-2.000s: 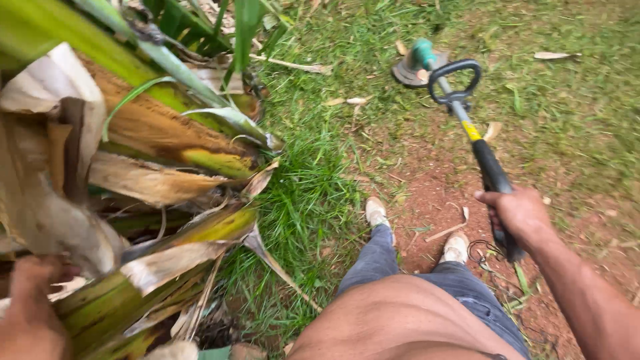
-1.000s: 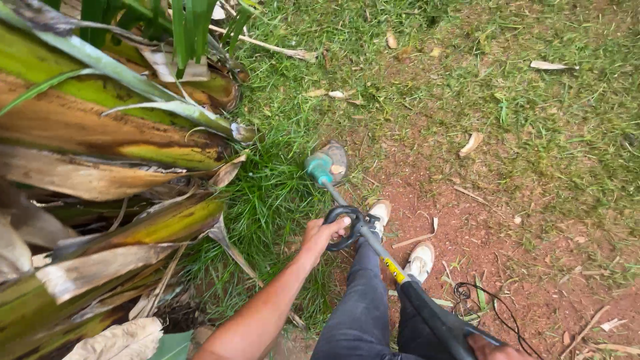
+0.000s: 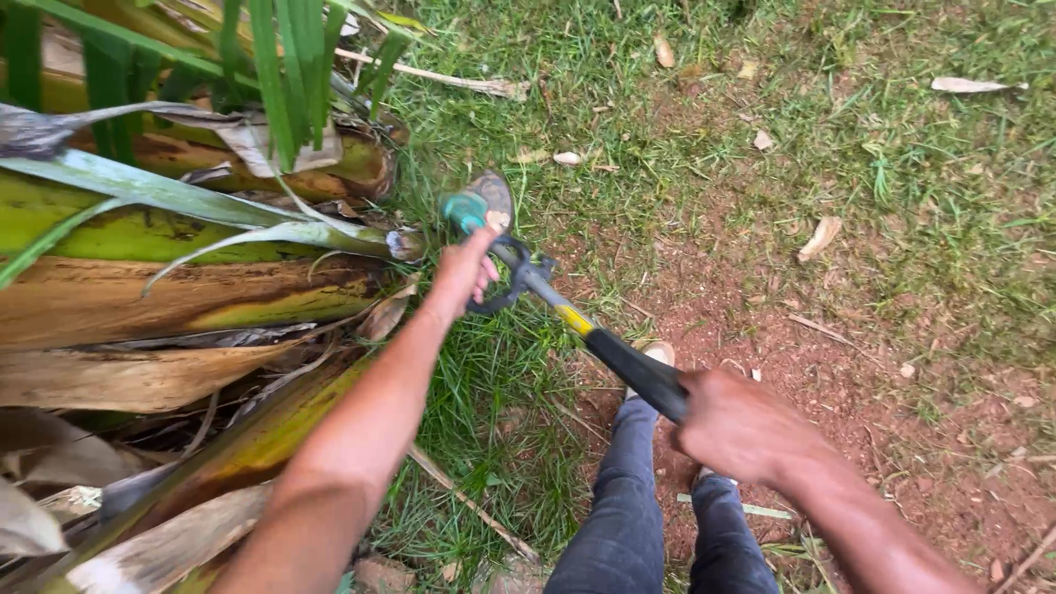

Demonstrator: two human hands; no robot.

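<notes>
A string trimmer (image 3: 540,289) with a grey shaft runs from lower right to upper left. My left hand (image 3: 469,268) is on its black loop handle (image 3: 495,305), some fingers visibly extended. My right hand (image 3: 734,417) is closed around the black rear grip (image 3: 635,371); the grip's far end is hidden behind it. The teal motor head (image 3: 464,210) and its dark guard (image 3: 493,198) lie over grass beside the plant bases; the cutting line cannot be made out.
Thick banana-like stems (image 3: 165,289) with dry sheaths fill the left side. Long green grass (image 3: 487,396) grows along them. Reddish bare soil (image 3: 742,330) with dry leaves and twigs lies to the right. My shoe (image 3: 658,355) is just below the trimmer's grip.
Two seconds ago my left hand was among the plant stems; one second ago it was on the loop handle, where it still is. The trimmer head has moved toward the stems.
</notes>
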